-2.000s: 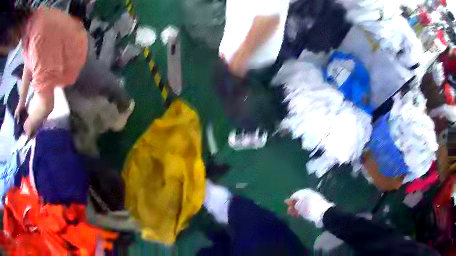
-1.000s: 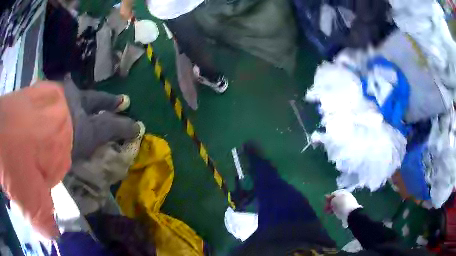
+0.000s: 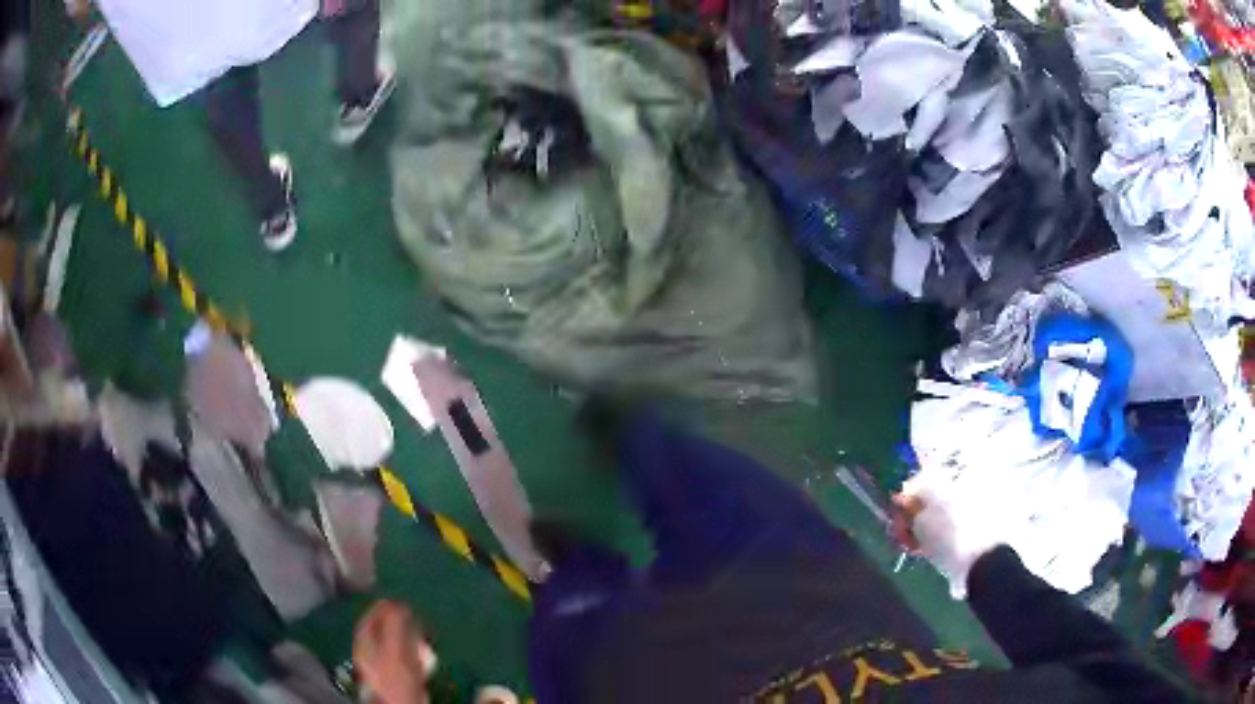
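A large grey-green sack stands slumped on the green floor straight ahead of my legs. Its top gapes, with dark and white bits inside. My right hand, in a white glove with bare fingertips, is low at the right. It overlaps a heap of white fabric in the picture; I cannot tell whether it touches the heap or holds anything. My left hand is not in view.
Dark bags with grey and white offcuts stand upper right. A blue bag lies right. Striped tape crosses the floor among offcuts. A person's legs are upper left. A blurred skin-toned shape is low left.
The view has moved forward and turned, bringing the whole sack into sight. The yellow cloth has left the picture. The person in white has shifted to the upper left. My right hand stays low right.
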